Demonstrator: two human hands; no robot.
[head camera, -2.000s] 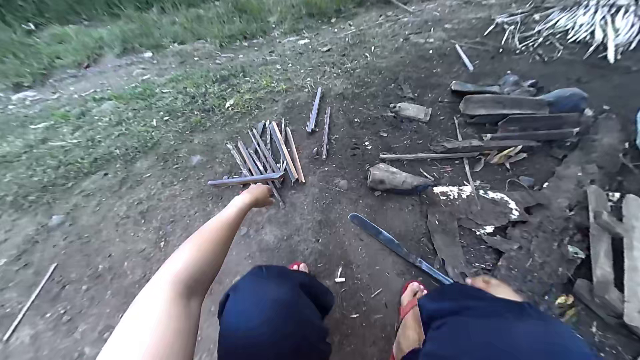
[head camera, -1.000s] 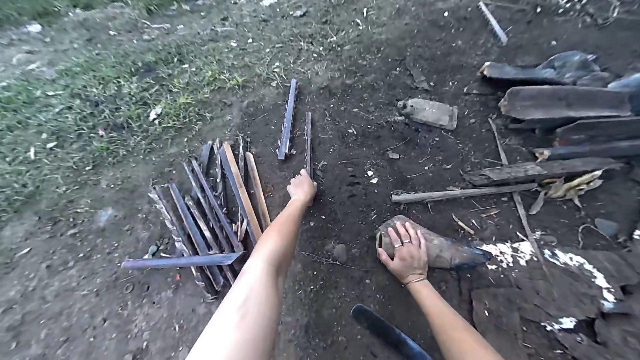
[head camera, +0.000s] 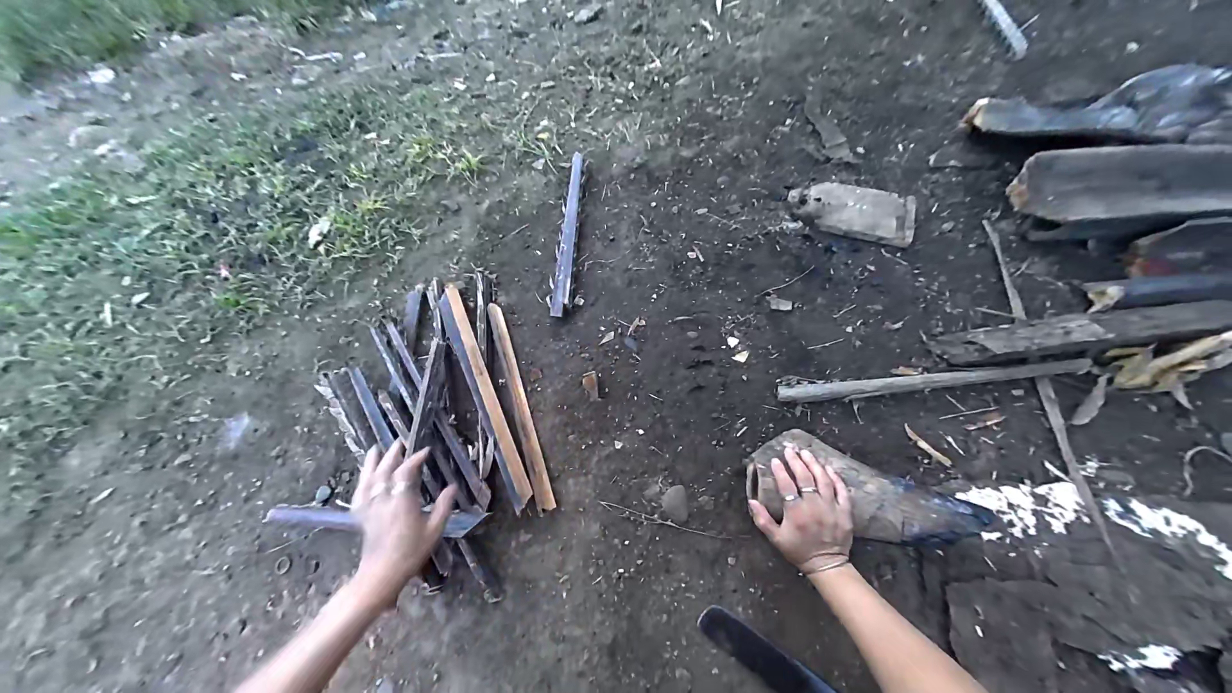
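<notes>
My left hand (head camera: 399, 510) is over the lower part of a pile of split wood sticks (head camera: 486, 395), fingers spread near a dark stick; whether it grips one is unclear. A stick (head camera: 313, 518) lies crosswise under it. My right hand (head camera: 807, 505), with rings and a bracelet, rests on a piece of log (head camera: 885, 496) with a dark, charred-looking end. A machete blade (head camera: 756, 654) lies on the soil below, its handle out of view. One separate stick (head camera: 568, 236) lies above the pile.
A short wood block (head camera: 857, 214) lies at upper right. Beyond it are thick split boards (head camera: 1126, 183), a weathered plank (head camera: 1088, 329) and a thin pole (head camera: 929, 381). White flakes (head camera: 1030, 502) lie by the log's dark end. Grass (head camera: 173, 231) grows at upper left.
My left hand has moved from a thin dark stick near the separate one back to the pile, and that stick has left its spot. My right hand came onto the log and stays there.
</notes>
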